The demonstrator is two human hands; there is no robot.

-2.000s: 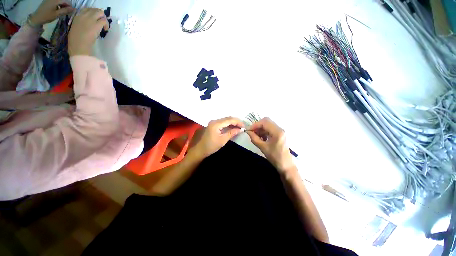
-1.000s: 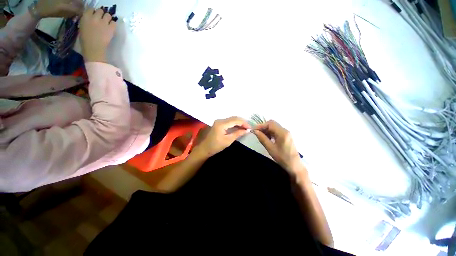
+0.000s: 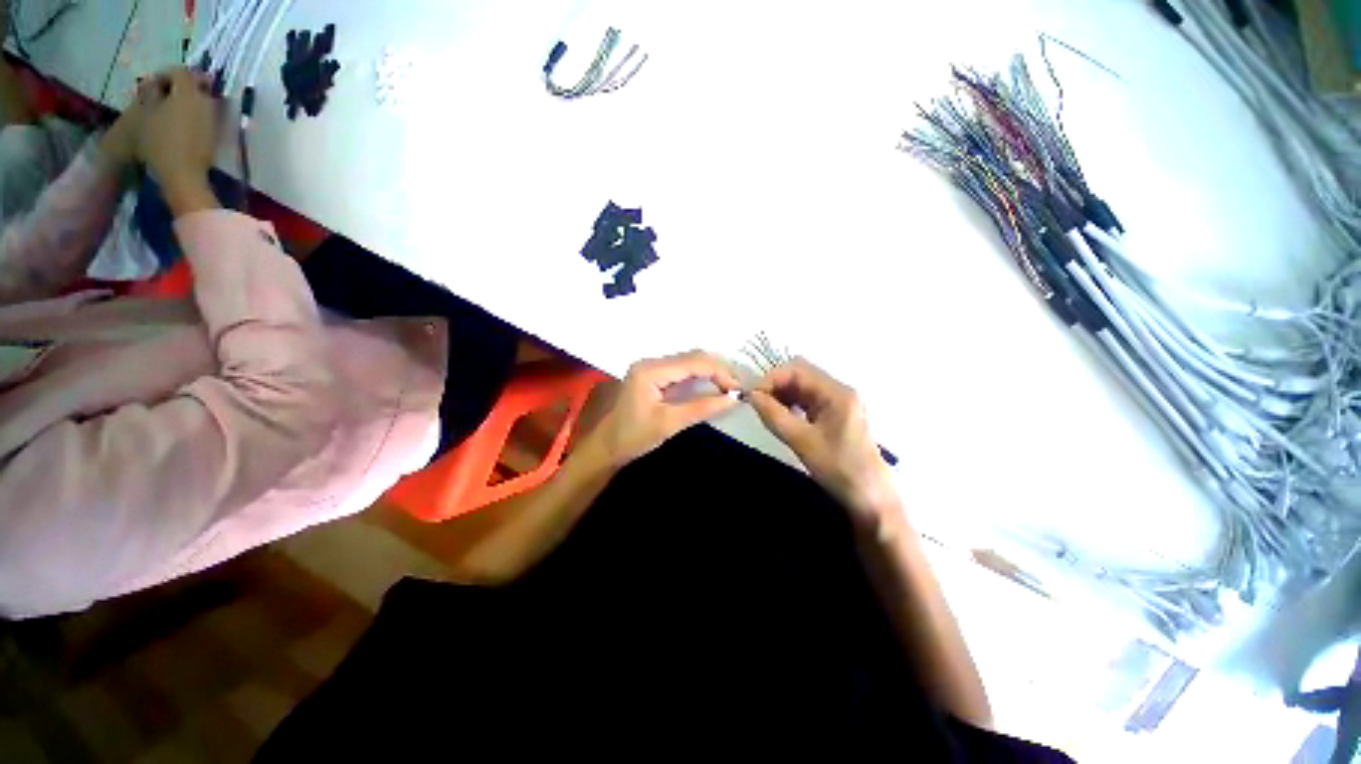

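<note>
My left hand (image 3: 667, 403) and my right hand (image 3: 821, 423) meet at the table's near edge, fingertips almost touching. A tiny white piece, perhaps a housing, shows at my left fingertips (image 3: 736, 394). My right fingers pinch thin core wires (image 3: 766, 354), whose free ends fan out beyond the fingertips. A short black sleeve end (image 3: 888, 455) shows beside my right hand; most of the cable is hidden. Black housings (image 3: 618, 248) lie in a loose pile beyond my left hand.
A thick cable bundle (image 3: 1149, 373) with coloured tips lies at right. A sample cable end (image 3: 594, 72) lies mid-table. White bits (image 3: 391, 72) and a second black pile (image 3: 309, 70) lie near a person in a pink jacket (image 3: 224, 403). An orange stool (image 3: 515, 440) stands at left.
The neighbour's hands have moved left, uncovering the second black pile. My hands stay together at the table edge, with only small finger shifts.
</note>
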